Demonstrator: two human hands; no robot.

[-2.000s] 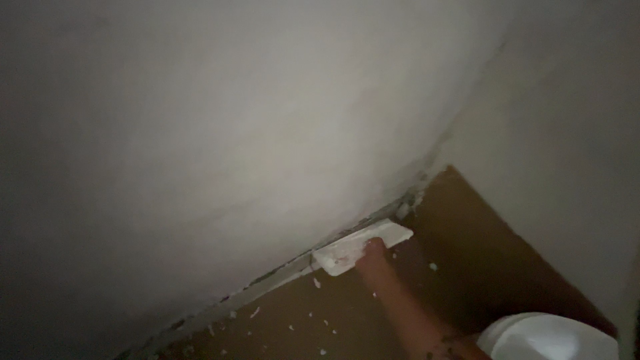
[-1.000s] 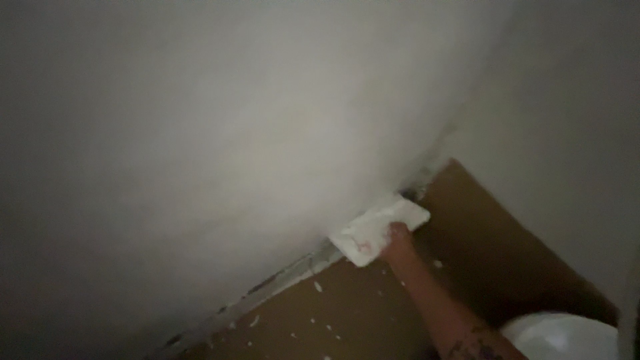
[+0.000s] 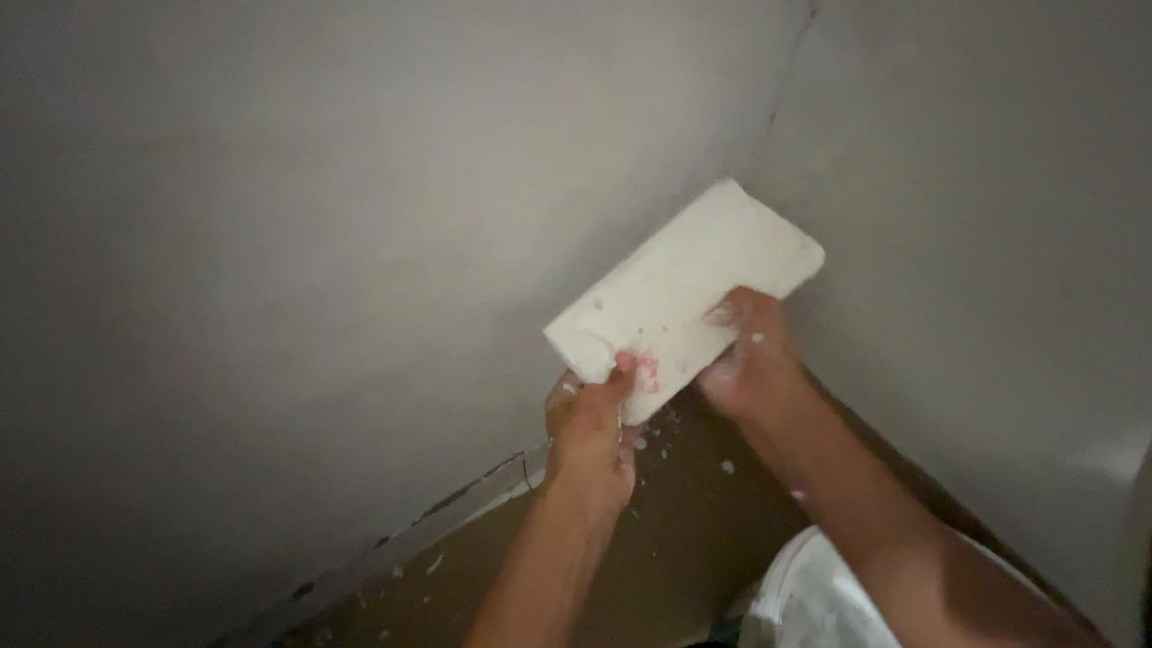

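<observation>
A flat rectangular plastering blade (image 3: 688, 279), off-white and smeared with a few reddish marks, is held tilted near the corner of two walls. My left hand (image 3: 594, 414) grips its lower left corner, thumb on the face. On the lower right edge is my right hand (image 3: 756, 346), with its thumb on the face and the fingers mostly hidden underneath. White compound spots the skin of both hands. Any handle on the blade's far side is hidden.
The large pale wall (image 3: 360, 225) stands left, another wall (image 3: 972, 225) right. A rough, dark-gapped strip (image 3: 450, 504) runs along the left wall's base. White spatters dot the brown floor (image 3: 666, 540). A white bucket (image 3: 819, 594) stands beneath my right forearm.
My right hand has lifted the blade away from the base of the left wall. My left hand has come into view and taken hold of its lower corner.
</observation>
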